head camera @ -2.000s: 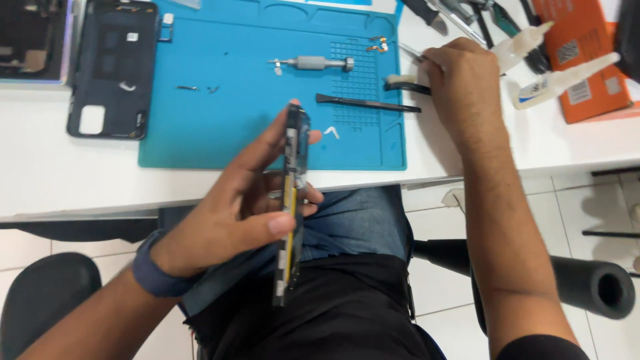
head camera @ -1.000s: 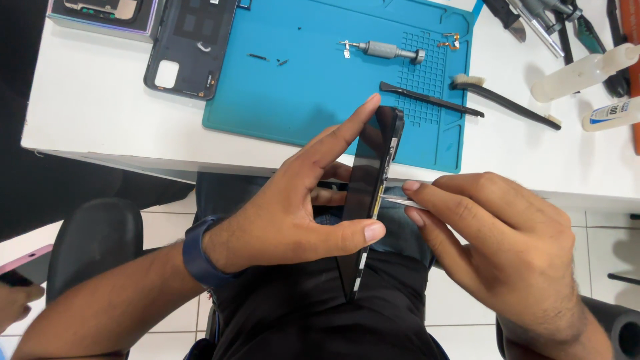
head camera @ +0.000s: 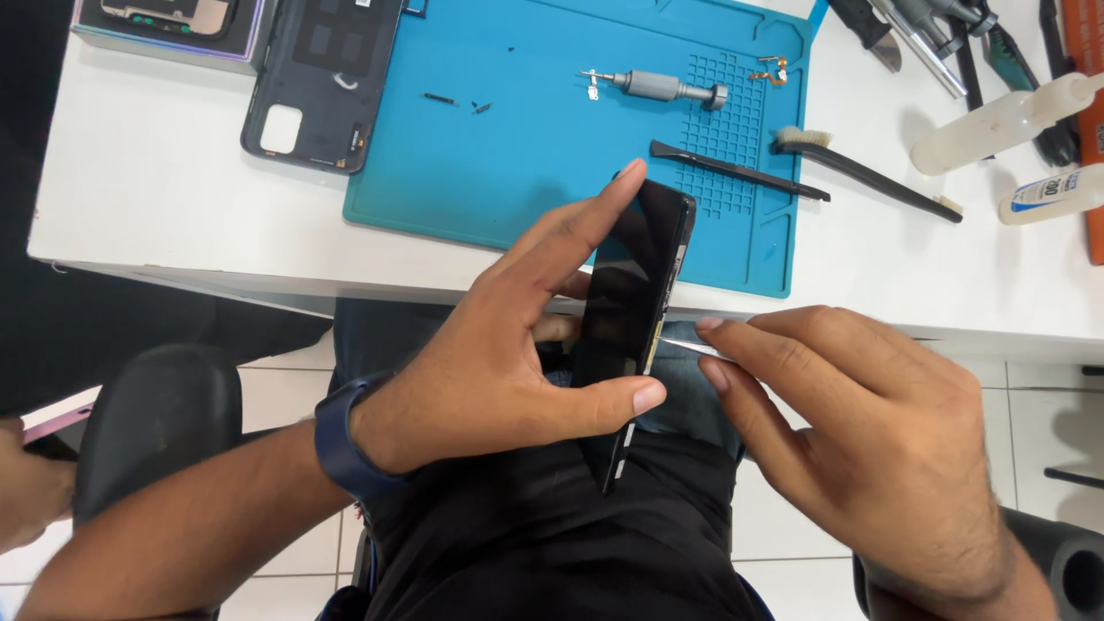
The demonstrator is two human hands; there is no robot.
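Observation:
My left hand [head camera: 509, 345] holds a smartphone [head camera: 634, 293] up on its long edge over my lap, its dark screen turned toward the palm and its side edge facing right. Between the thumb and fingers of my right hand [head camera: 845, 423] is a thin, pointed metal tool, apparently tweezers [head camera: 690, 347]. Its tip is at the phone's side edge, beside a yellowish strip [head camera: 654, 345]; whether it touches cannot be told. The rest of the tool is hidden by my right hand.
On a blue repair mat [head camera: 517, 172] lie a precision screwdriver [head camera: 651, 85], a black pry tool [head camera: 733, 170] and small parts. A phone back cover [head camera: 319, 86], a boxed phone part [head camera: 172, 26], a brush [head camera: 871, 177] and bottles [head camera: 992, 129] surround it. Another person's hand [head camera: 30, 492] is at left.
Two seconds ago my right hand was over the tools at the table's right; now it is beside the phone with the metal tool. The phone's screen has turned more into view.

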